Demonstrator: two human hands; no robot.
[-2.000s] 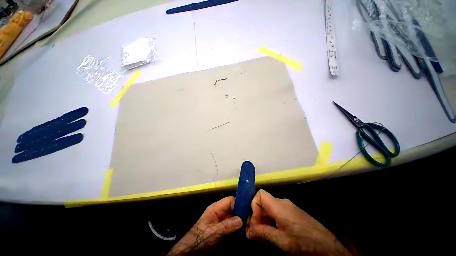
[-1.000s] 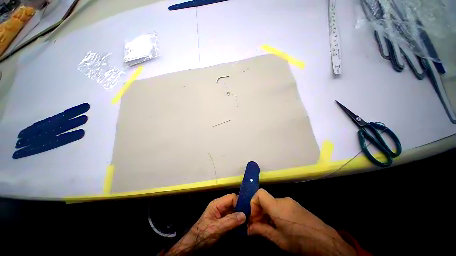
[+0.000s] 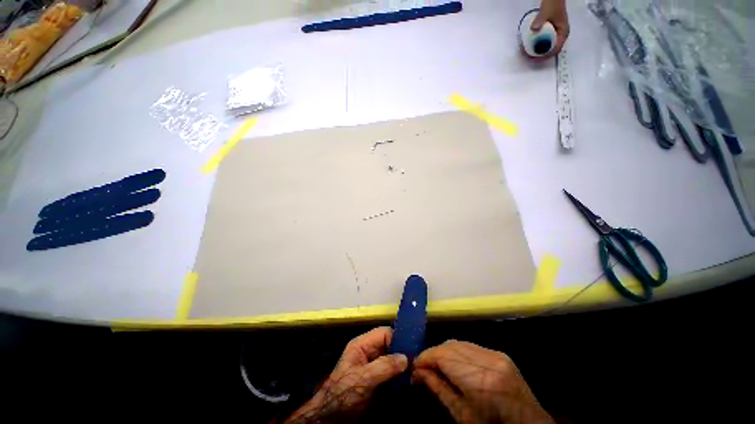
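A navy strip (image 3: 410, 319) with a rounded end and tiny white dots stands up from my hands at the table's front edge, its tip over the beige sheet (image 3: 348, 207). My left hand (image 3: 364, 377) is shut on its lower left side, thumb across the face. My right hand (image 3: 472, 377) is at its lower right edge with thumb and fingertips pinched together. Whether a needle is between these fingertips is too small to tell. The strip's lower end is hidden by the hands.
Dark-handled scissors (image 3: 632, 263) lie right, a measuring strip (image 3: 565, 103) beyond. Three navy strips (image 3: 95, 222) lie left, another navy strip (image 3: 381, 17) at the far side. A clear packet (image 3: 256, 89) is upper left, bagged strips (image 3: 662, 83) upper right. Another person's hand (image 3: 553, 21) holds a white cone (image 3: 538, 37).
Another person's hand with a white cone has appeared at the far right side. My right hand has shifted slightly lower along the strip. The view has shifted a little.
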